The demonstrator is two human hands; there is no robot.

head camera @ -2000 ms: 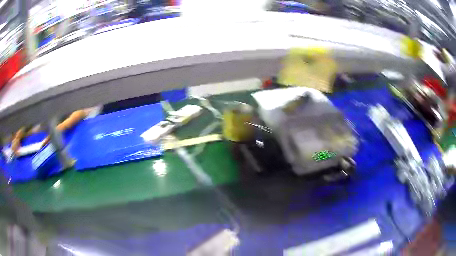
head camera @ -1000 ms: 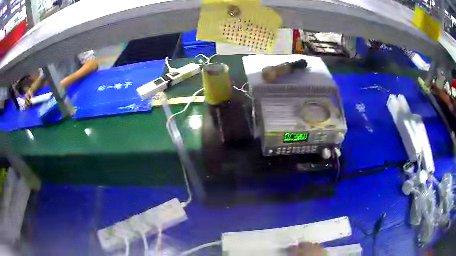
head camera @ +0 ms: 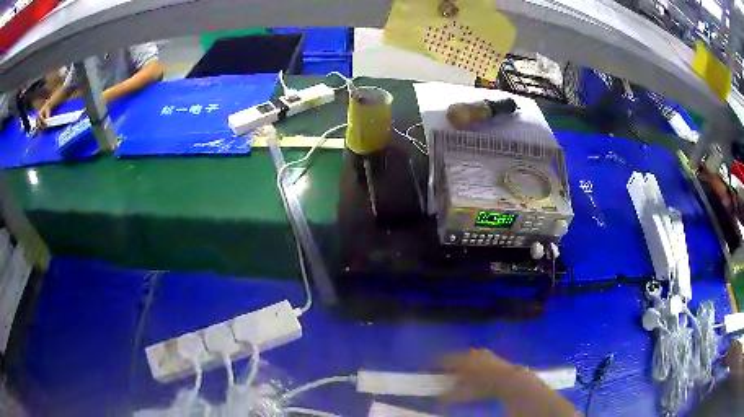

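A long white power strip (head camera: 400, 382) lies at the front centre, with part of a second white strip (head camera: 391, 410) below it at the bottom edge. My right hand (head camera: 498, 381) reaches in from the lower right and is blurred. It covers the middle of the long strip; whether it grips the strip is unclear. My left hand is not in view. A white supply strip (head camera: 281, 324) at front left has several plugs in it, with cords bunched below. The grey tester (head camera: 502, 191) with green lit digits stands right of centre on a dark stand.
White strips (head camera: 650, 220) with coiled cords (head camera: 681, 358) lie at the right. A yellow cup (head camera: 369, 122) stands left of the tester. The overhead shelf (head camera: 285, 28) crosses the top, with a yellow card (head camera: 457, 41). Another person's arm (head camera: 135, 83) is at far left. A dark shape is at lower right.
The view has steadied and shifted. My right hand shows more fully over the long strip, which now lies nearly level. More plug cords show below the supply strip.
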